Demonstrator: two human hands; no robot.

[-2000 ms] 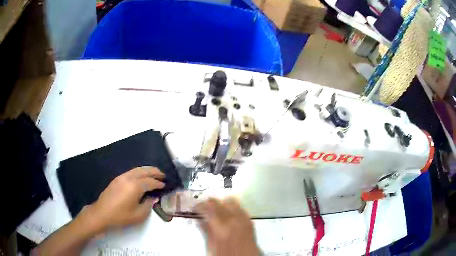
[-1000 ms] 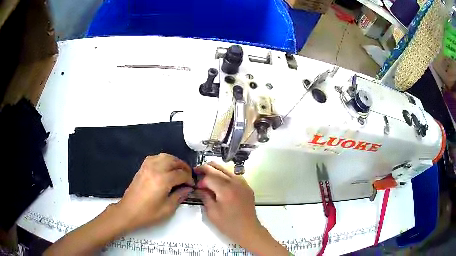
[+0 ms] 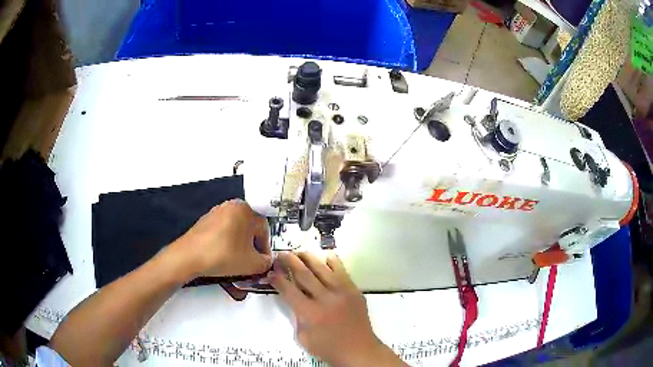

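Observation:
A black fabric panel (image 3: pixel 157 222) lies flat on the white table, left of the needle, its right end running under the machine head. My left hand (image 3: pixel 228 240) rests on the panel's right end, fingers bent and pinching its front corner beside the presser foot (image 3: pixel 276 233). My right hand (image 3: pixel 318 297) lies just right of it, fingertips touching the same edge, on the bed plate in front of the needle. The fabric between the fingertips is mostly hidden. The white sewing machine (image 3: pixel 401 215) with red "LUOKE" lettering stands behind and to the right.
Snips (image 3: pixel 458 258) with red handles and a red ribbon lie against the machine. Another red ribbon (image 3: pixel 548 304) hangs at right. A black fabric heap (image 3: pixel 32 236) is at far left. A thin rod (image 3: pixel 204 97) lies behind. A blue bin (image 3: pixel 272 32) stands beyond the table.
The panel was turned straighter and brought under the machine head. My right hand came in to the fabric edge. Since one second ago, my left hand has flattened and my right fingers have spread slightly.

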